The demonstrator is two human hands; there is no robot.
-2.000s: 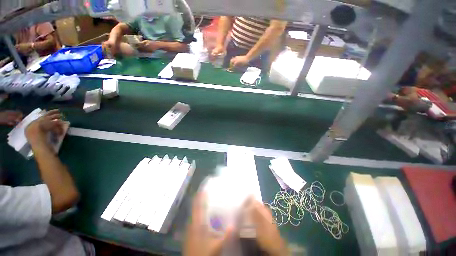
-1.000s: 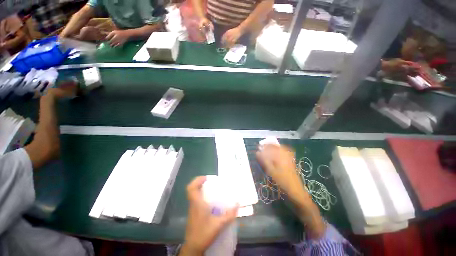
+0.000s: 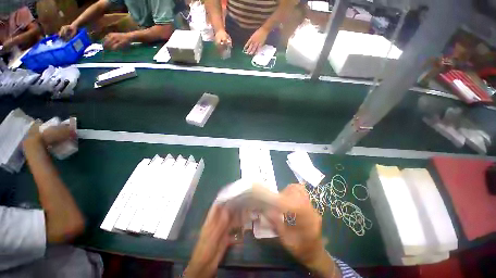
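My left hand [image 3: 212,236] and my right hand [image 3: 299,228] are together in front of me, both gripping a blurred white small carton [image 3: 245,196]. Its exact shape and any leaflet in it cannot be told. Behind and below it lies a flat white carton [image 3: 258,165], partly hidden by my hands. Folded white leaflets [image 3: 305,168] lie right of it, beside tangled cream rubber bands [image 3: 342,203]. A row of set-up cartons [image 3: 155,195] lies at left, with pointed open flaps at the far end.
Cream-white carton bundles [image 3: 413,212] stand at right beside a red mat [image 3: 470,190]. A grey metal post [image 3: 375,98] slants across the right. A carton [image 3: 202,109] lies on the belt beyond the white strip. A neighbour's arm [image 3: 54,190] reaches in at left; other workers are opposite.
My right hand has come back from the leaflets to my left hand, and both now hold the carton. The neighbour's hand has drawn back from the belt to their cartons.
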